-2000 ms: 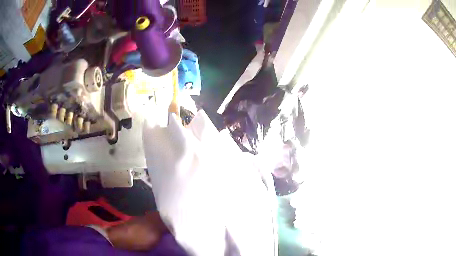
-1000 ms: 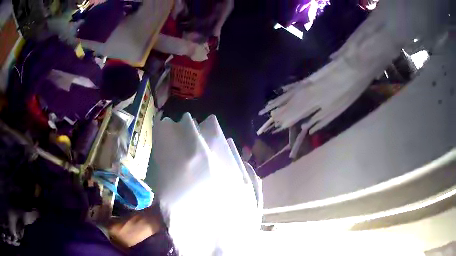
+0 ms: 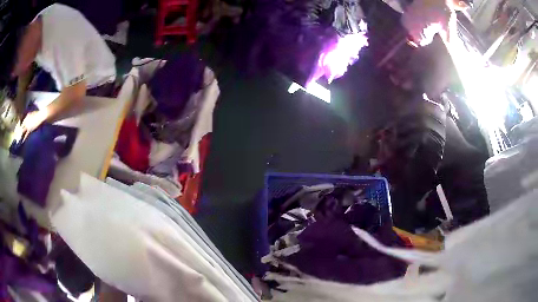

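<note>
A folded stack of white and pale blue cut pieces (image 3: 144, 236) fills the lower left, close to me. Its layers fan along the right side and its bottom runs out of the picture. I cannot make out my left hand; the stack and the dark lower edge may hide it. My right hand is not in view. What carries the stack does not show.
A person in a white top (image 3: 76, 47) works at a pale table (image 3: 91, 127). Another person (image 3: 177, 106) sits beside it. A blue crate (image 3: 386, 200) holds dark cloth and scraps. A red stool (image 3: 177, 20) stands behind; pale fabric (image 3: 501, 253) lies right.
The view has moved past the sewing machine and the curved pale table. The stack now lies further left and tilts more. The blue crate and the people have come into view; the forearm at lower left no longer shows clearly.
</note>
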